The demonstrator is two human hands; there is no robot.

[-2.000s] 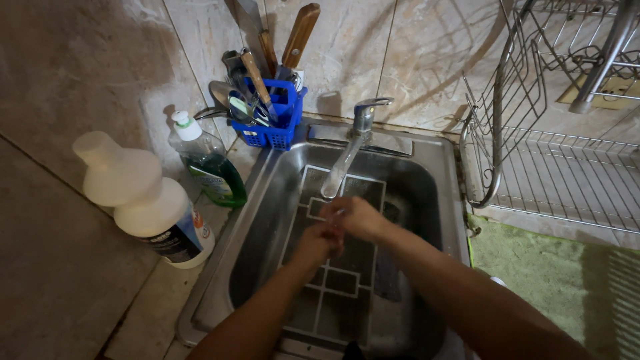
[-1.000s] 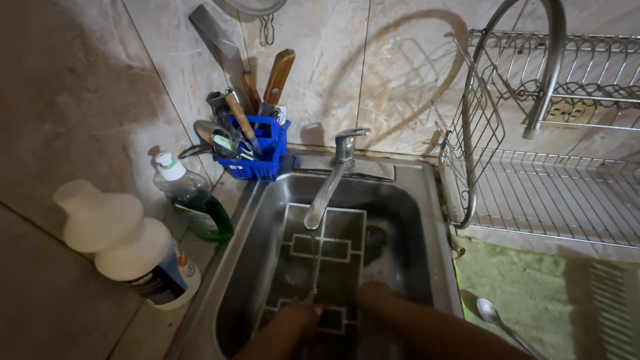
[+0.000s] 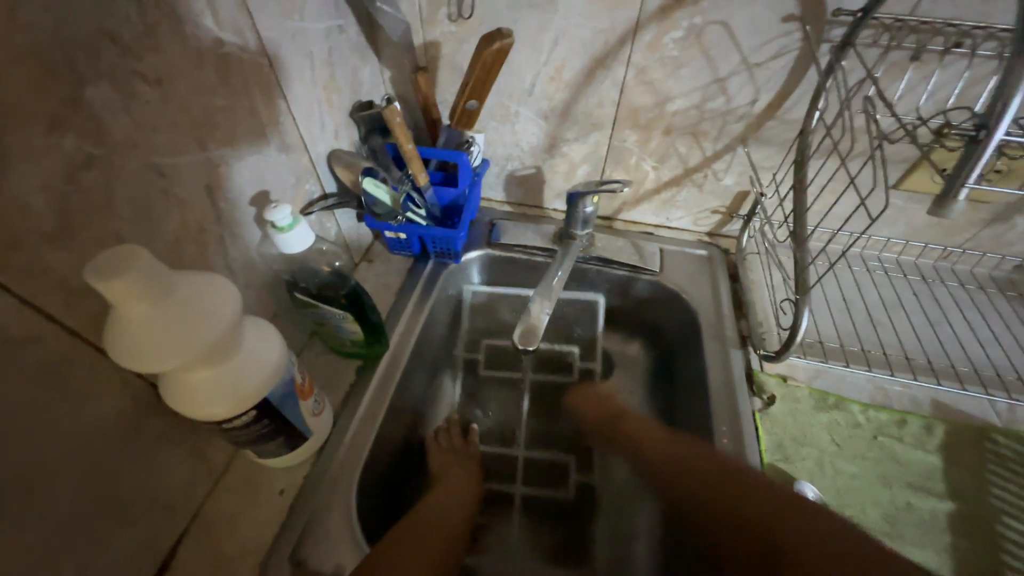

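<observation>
Water runs from the metal faucet [image 3: 548,296] into the stainless steel sink [image 3: 728,384]. Inside the basin lies a dark rectangular panel or tray with pale line markings [image 3: 530,294]; which of these it is I cannot tell. My left hand [image 3: 454,452] is at the left side of this panel, fingers extended and apart, with nothing seen in it. My right hand [image 3: 600,408] is over the panel's right side, right of the water stream; it is blurred, and its fingers and anything under them cannot be made out.
Left of the sink stand a white plastic bottle [image 3: 216,352] and a green dish soap bottle [image 3: 328,296]. Behind is a blue utensil caddy [image 3: 448,232] with knives and spoons. To the right are a wire dish rack [image 3: 904,296], a green cloth [image 3: 888,472] and part of a spoon [image 3: 808,490].
My hands, together under the faucet two seconds ago, are now apart on either side of the stream. Since one second ago both show higher up in the basin.
</observation>
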